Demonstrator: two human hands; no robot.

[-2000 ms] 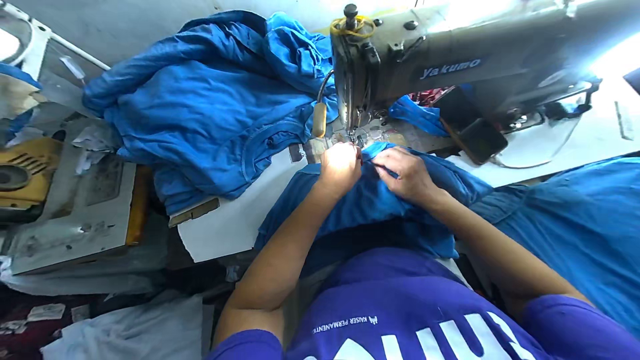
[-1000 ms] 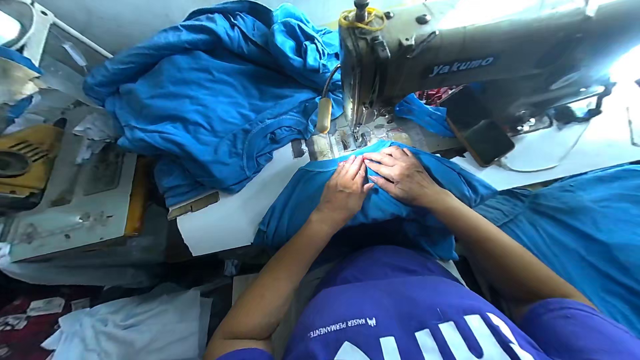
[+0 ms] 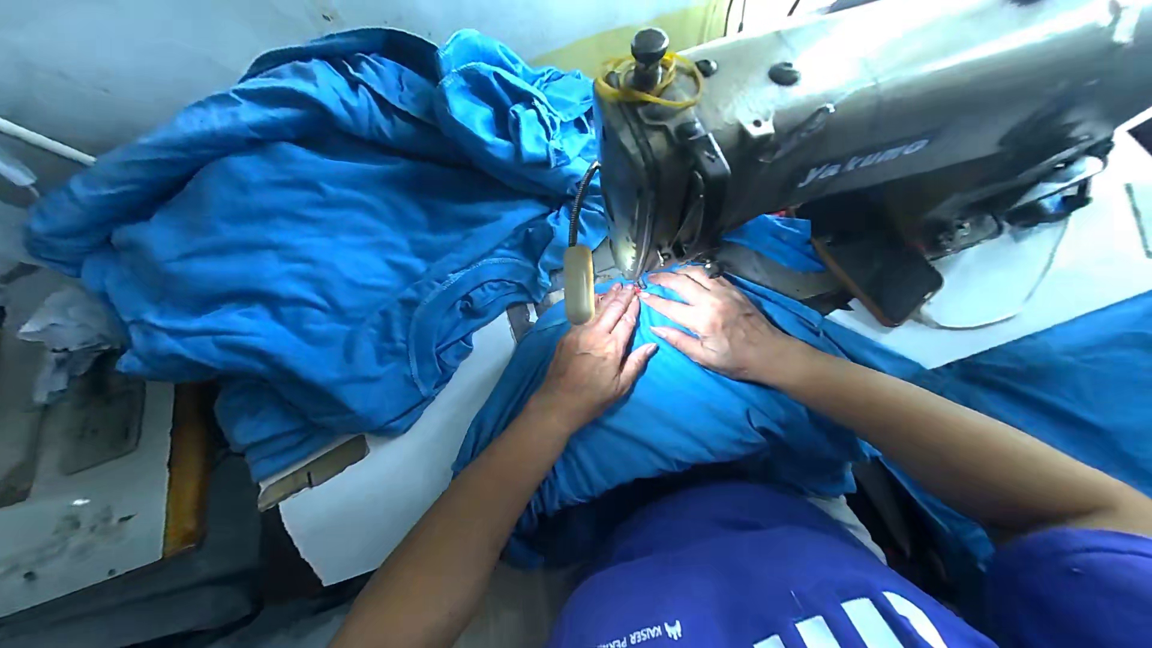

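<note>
Blue fabric (image 3: 684,423) lies across the bed of a Yakumo sewing machine (image 3: 837,126) and hangs down toward my lap. My left hand (image 3: 594,360) presses on the cloth just in front of the needle area, fingers pointing to it. Flat on the same cloth, my right hand (image 3: 715,324) rests with its fingers spread, right of the needle area. The fingertips of both hands are close to each other below the machine's head. The needle tip and presser foot are mostly hidden by cloth and machine parts.
A heap of blue garments (image 3: 333,216) lies left of the machine. A small lamp (image 3: 579,286) on a flexible neck hangs beside the needle area. A dark phone-like object (image 3: 886,270) lies under the machine arm. More blue cloth (image 3: 1062,387) spreads at the right.
Two seconds ago my fingers were bunched at the cloth near the needle; now both hands lie flatter on it. The view has moved closer to the machine.
</note>
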